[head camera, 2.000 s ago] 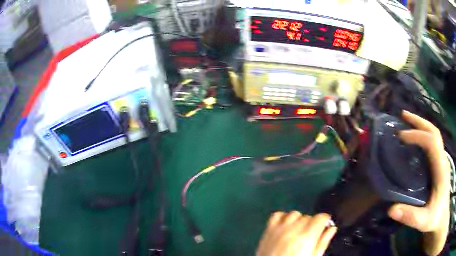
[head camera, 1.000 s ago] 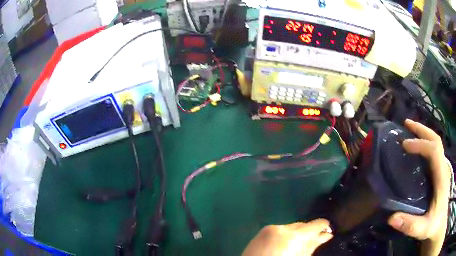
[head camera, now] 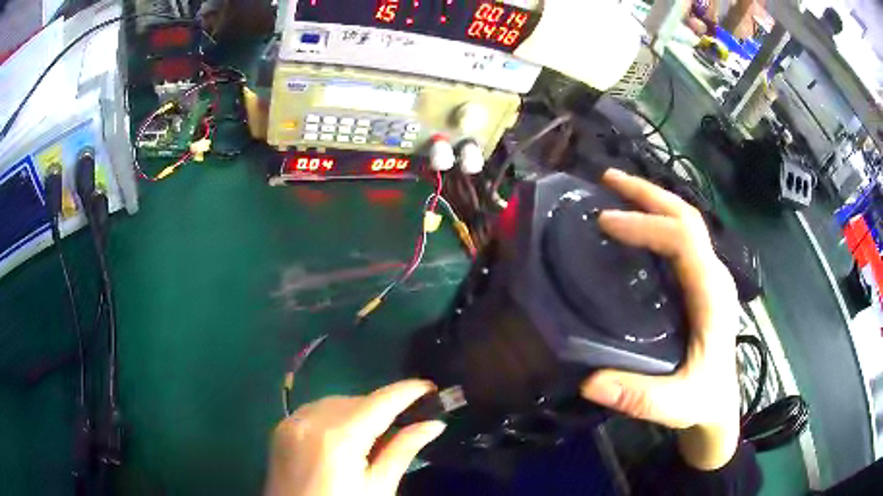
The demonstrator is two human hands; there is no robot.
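Observation:
A black tower power strip [head camera: 503, 329] with a round top is tilted toward me at the centre right. My right hand [head camera: 678, 320] grips its top end, fingers over the far rim and thumb on the near rim. My left hand [head camera: 358, 436] holds the small black plug of the USB test lead [head camera: 418, 254] between thumb and finger. The metal tip points at the side of the tower, close to it; whether it touches is unclear. The lead runs from my left hand across the green mat toward the beige box [head camera: 387, 124].
The white power meter [head camera: 387, 44] stands on the beige box, above small red panel meters [head camera: 349, 166]. A white tester [head camera: 63, 126] with black test leads [head camera: 102, 291] is at left. A green circuit board [head camera: 169, 134] lies behind. A coiled black cable [head camera: 775, 421] lies at right.
The view has turned right. My left hand has taken hold of the USB plug that lay on the mat. My right hand still grips the tower.

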